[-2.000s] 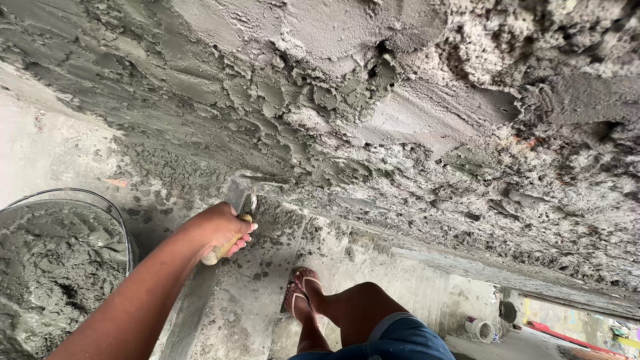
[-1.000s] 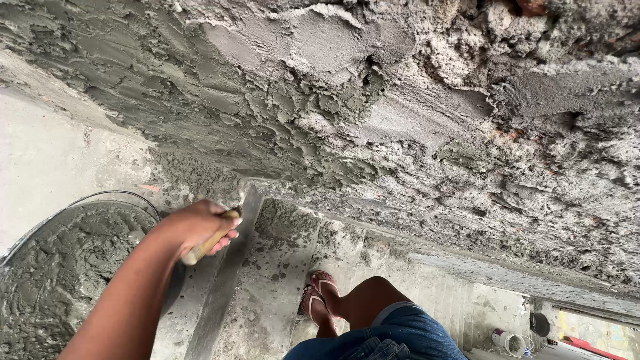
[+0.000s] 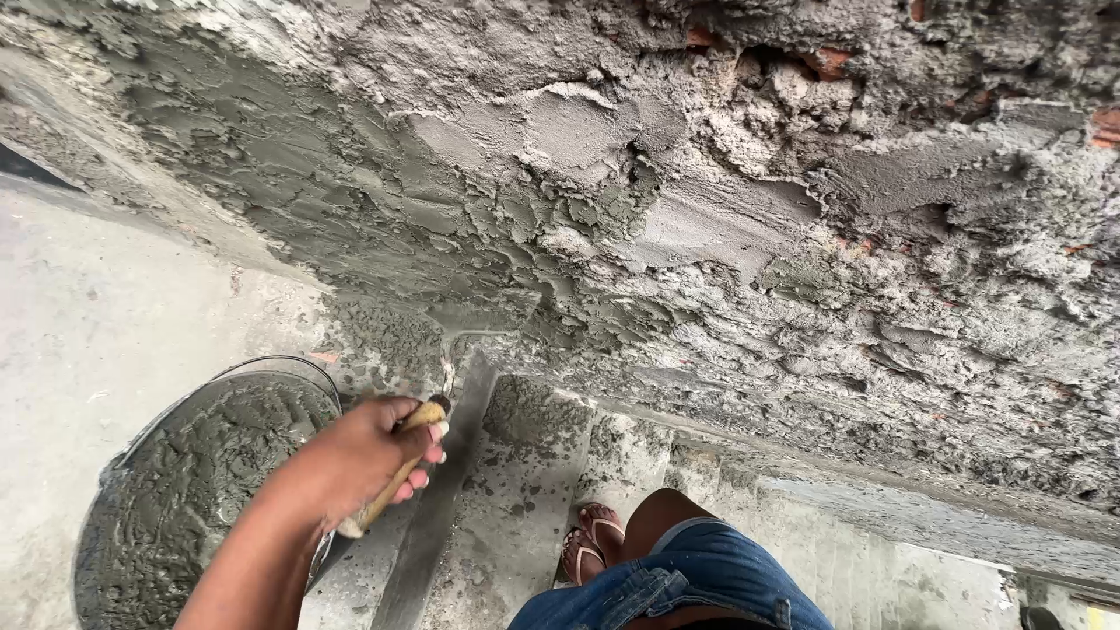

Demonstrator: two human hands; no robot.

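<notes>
My left hand (image 3: 376, 459) grips the wooden handle of a trowel (image 3: 398, 481), its thin metal neck (image 3: 448, 372) reaching up to the foot of the wall. The blade lies against wet mortar at the wall's base and is hard to make out from the mortar. Fresh dark mortar (image 3: 350, 192) covers the left part of the rough wall (image 3: 919, 367). Beside my forearm, at the lower left, a bucket (image 3: 96, 516) holds wet grey mortar (image 3: 201, 481). My right hand is outside the view.
Concrete steps (image 3: 516, 490) spotted with mortar run down to the right along the wall. My feet in flip-flops (image 3: 591, 542) stand on them. A pale concrete floor (image 3: 131, 289) lies at the left. Bits of red brick (image 3: 827, 61) show through the upper wall.
The trowel blade, seen flat at the wall's foot two seconds ago, now blends with the mortar at the base. My left hand still grips the handle. The view has shifted somewhat.
</notes>
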